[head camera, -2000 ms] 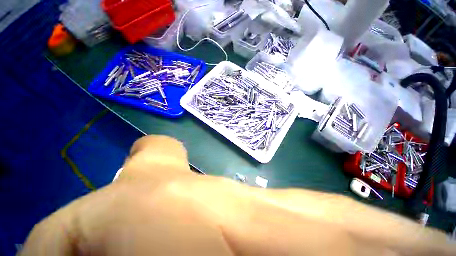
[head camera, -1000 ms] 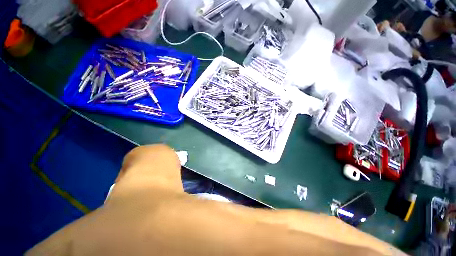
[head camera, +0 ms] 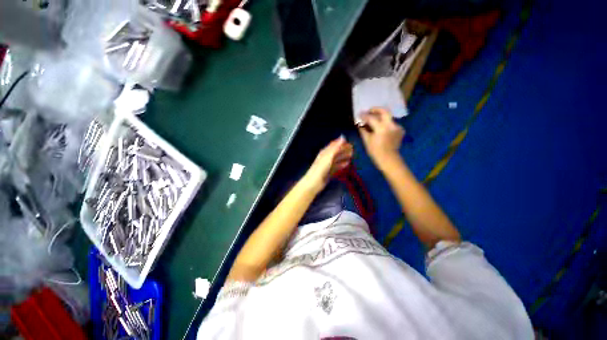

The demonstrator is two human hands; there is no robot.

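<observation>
My right hand (head camera: 383, 137) is beyond the bench edge, with its fingertips pinched at the lower edge of a small white sheet (head camera: 378, 96). A small dark spot shows at the fingertips; I cannot tell what it is. My left hand (head camera: 334, 158) is just left of it and lower, apart from it, with fingers curled together. Whether it holds anything cannot be told. Behind the sheet is an open carton with clear plastic (head camera: 383, 61) in it.
The green bench (head camera: 206, 99) lies left, its edge running diagonally. On it are a white tray of metal cylinders (head camera: 136, 199), a blue tray (head camera: 157, 312), a clear box (head camera: 170, 63), red bins (head camera: 211, 33), a black smartphone (head camera: 299, 30) and paper scraps (head camera: 236, 171). A red-orange object (head camera: 459, 50) lies beyond the carton.
The view has swung right and turned, so the trays now stand at the left. The large blurred hand or arm across the bottom is gone. Both hands, the sheet and the carton now show.
</observation>
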